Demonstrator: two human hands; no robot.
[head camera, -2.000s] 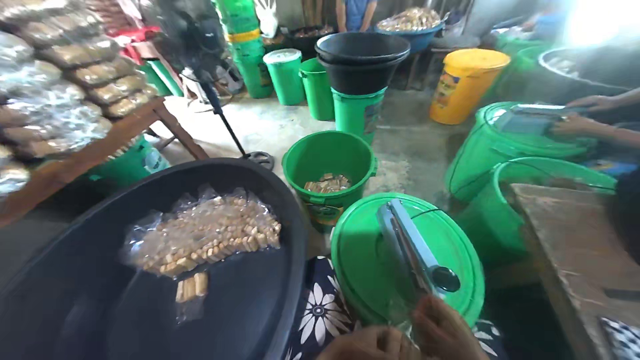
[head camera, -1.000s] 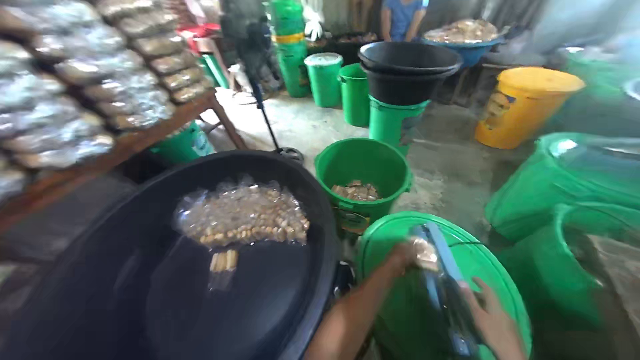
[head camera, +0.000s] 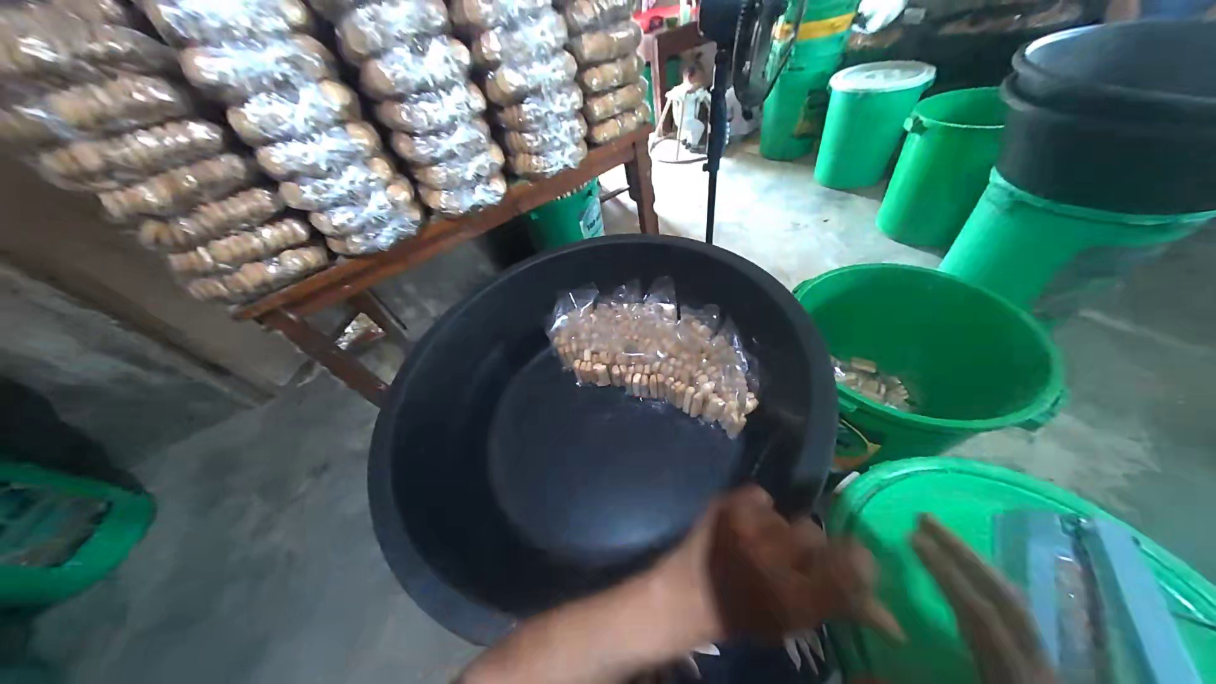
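Blurred by motion, my left hand (head camera: 793, 570) is over the right edge of a round black plastic tub (head camera: 589, 475); whether it holds anything is unclear. Beside it, at the lower right, my right hand (head camera: 983, 608) has its fingers stretched out above a green lid (head camera: 893, 532), and no object shows in it. An impulse heat sealer (head camera: 1111, 589) lies on that lid, just right of my right hand. Inside the tub, a fan-shaped row of clear plastic packs of light-brown sticks (head camera: 655, 356) rests near the far right wall.
An open green bucket (head camera: 931, 351) with packs at its bottom stands right of the tub. A wooden bench (head camera: 456, 228) bears stacked clear packs (head camera: 275, 123). Behind are green buckets (head camera: 869, 123), nested black tubs (head camera: 1111, 123) and a fan stand (head camera: 714, 152). A green container (head camera: 85, 532) stands far left.
The view has swung left. My left hand has moved from the sealer to the tub's right side. The small pack that lay apart below the row no longer shows there.
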